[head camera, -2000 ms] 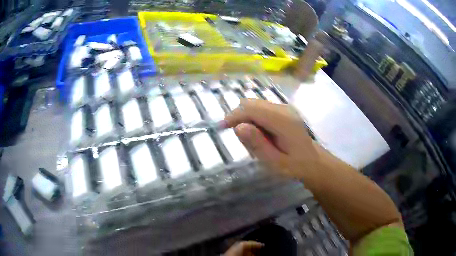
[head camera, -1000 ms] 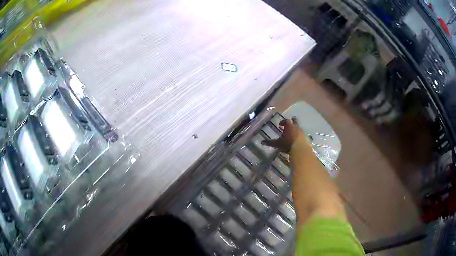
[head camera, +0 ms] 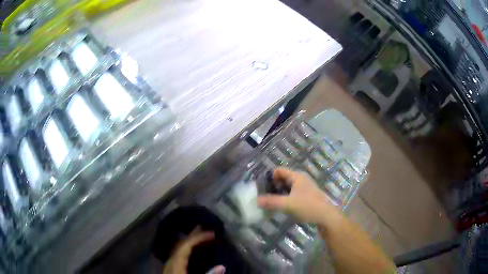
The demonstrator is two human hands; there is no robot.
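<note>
My right hand (head camera: 299, 198) is over the lower tray of units, its thumb and fingers pinched around device units (head camera: 246, 202). A white, blurred block sticks out to the left of the fingertips, with a dark part between them; the exact number is unclear. The lower clear tray (head camera: 291, 243) has rows of pockets with units in them. My left hand (head camera: 187, 251) is low in the picture, partly cut off by the bottom edge, with fingers and thumb apart and nothing visible in it.
Filled clear trays (head camera: 160, 126) stand on the pale wood-grain bench (head camera: 214, 48) at left. A yellow bin (head camera: 59, 37) is at the upper left. The lower tray rests on a pale support (head camera: 350, 134). A white stool (head camera: 380, 80) stands behind. A dark rounded shape is under my left hand.
My right hand has moved from the far end of the lower tray down and left, now with units in its grip. My left hand has come into view at the bottom.
</note>
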